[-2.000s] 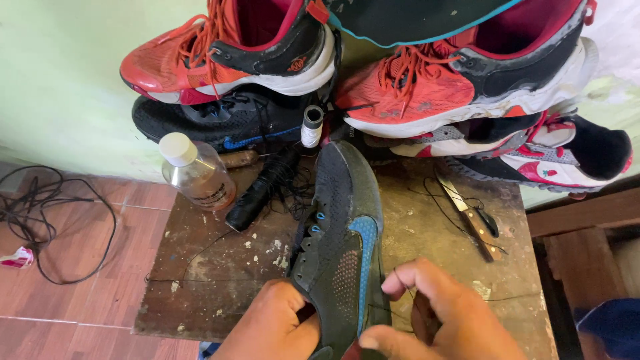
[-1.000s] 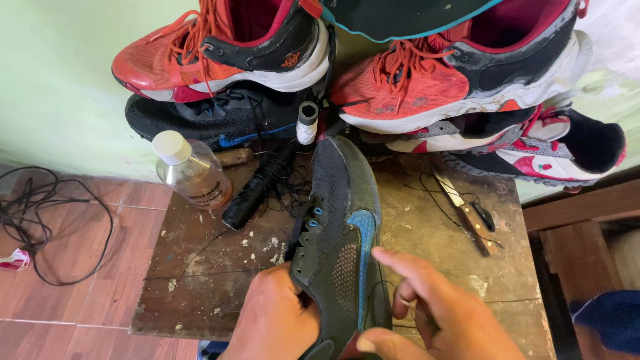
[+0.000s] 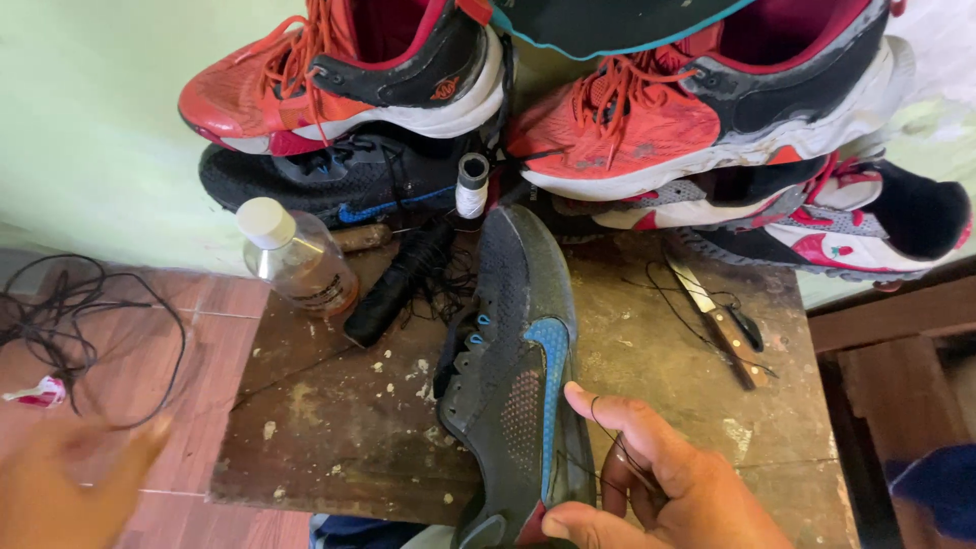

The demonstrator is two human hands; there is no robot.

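Observation:
A black sneaker with a blue swoosh (image 3: 555, 366) stands toe away from me at the front of the wooden table. My right hand (image 3: 648, 473) is at its right side near the heel, thumb and index fingertip against the shoe. Black thread (image 3: 621, 442) loops over the index finger and runs to the sole edge. Blurred at the lower left, my left hand (image 3: 76, 473) is off the shoe, fingers apart, nothing seen in it. Left of the toe lie a black thread bundle (image 3: 400, 282) and a white thread spool (image 3: 472, 187).
A capped clear bottle (image 3: 301, 259) stands at the table's left edge. A wooden-handled knife (image 3: 717, 320) lies on the right. Red sneakers (image 3: 366, 84) and other shoes (image 3: 862, 229) are piled along the back. Black cord (image 3: 91, 328) is tangled on the tiled floor.
My left hand has let go of the shoe and moved left, away from it. My right hand remains beside the shoe near the heel.

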